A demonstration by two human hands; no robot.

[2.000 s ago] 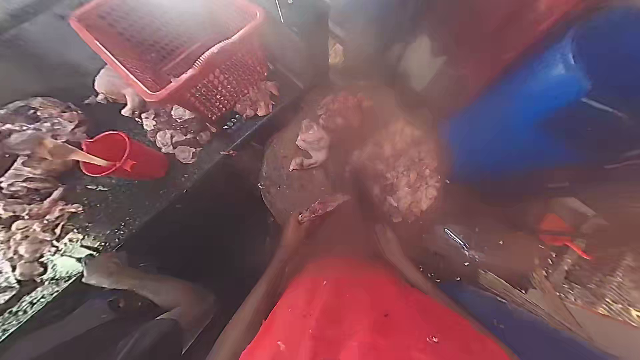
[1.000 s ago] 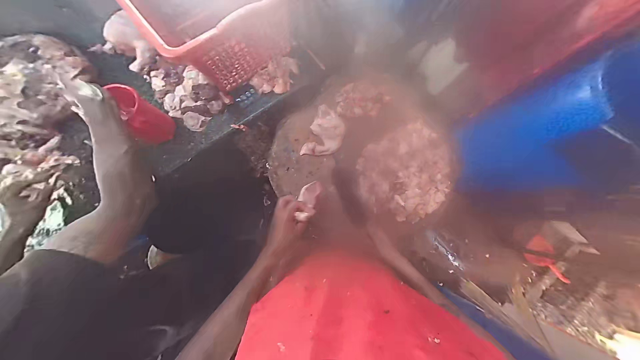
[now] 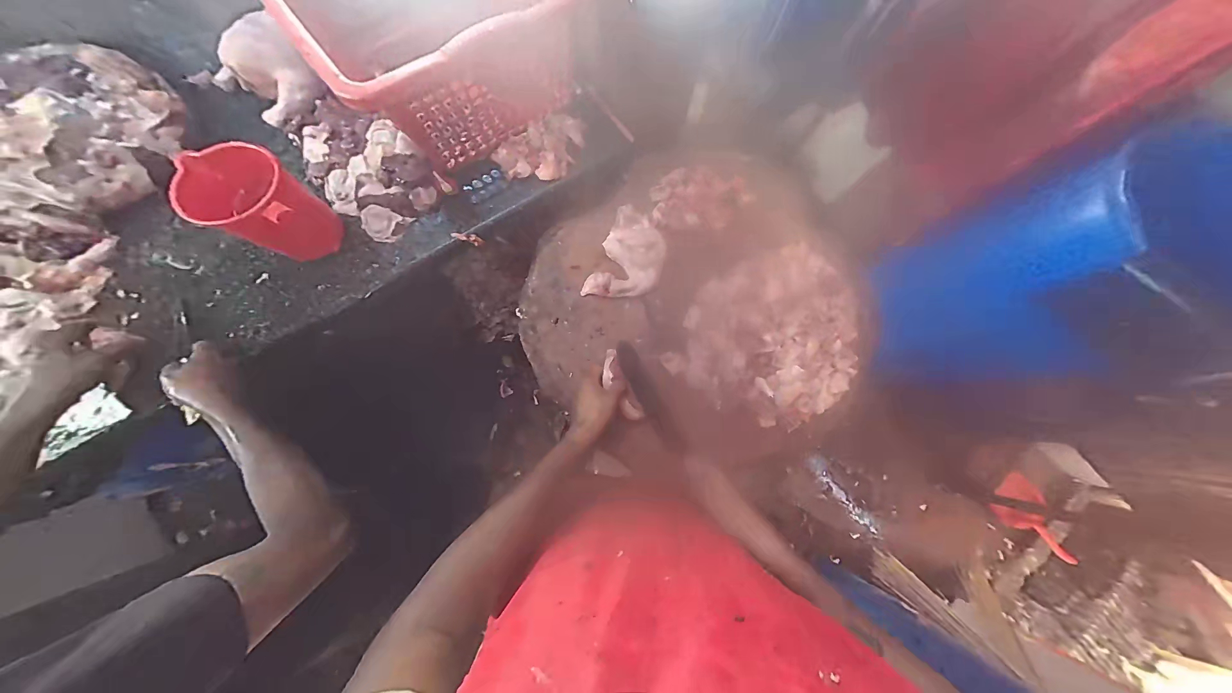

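Note:
My left hand (image 3: 597, 402) grips a small piece of raw meat (image 3: 609, 370) over the near left part of a round chopping block (image 3: 563, 318). A dark blade (image 3: 647, 390) lies across or just above the block beside that piece. It extends from my right hand (image 3: 695, 464), which is blurred by haze; the handle cannot be made out. Farther back on the block rests a pale leg-shaped piece of raw poultry (image 3: 635, 252). Behind it is a small pile of chopped meat (image 3: 701, 195), and a larger heap of chopped pieces (image 3: 784, 332) covers the right side.
On the dark counter (image 3: 289, 298) at left stand a red plastic jug (image 3: 255, 200) and a red perforated basket (image 3: 462, 120), among raw poultry pieces (image 3: 77, 144). Another person's forearm (image 3: 279, 481) is close at left. A blue barrel (image 3: 1011, 279) lies right of the block.
The dark blade now shows next to my left hand. The other person's arm has drawn back from near the jug toward the counter's edge.

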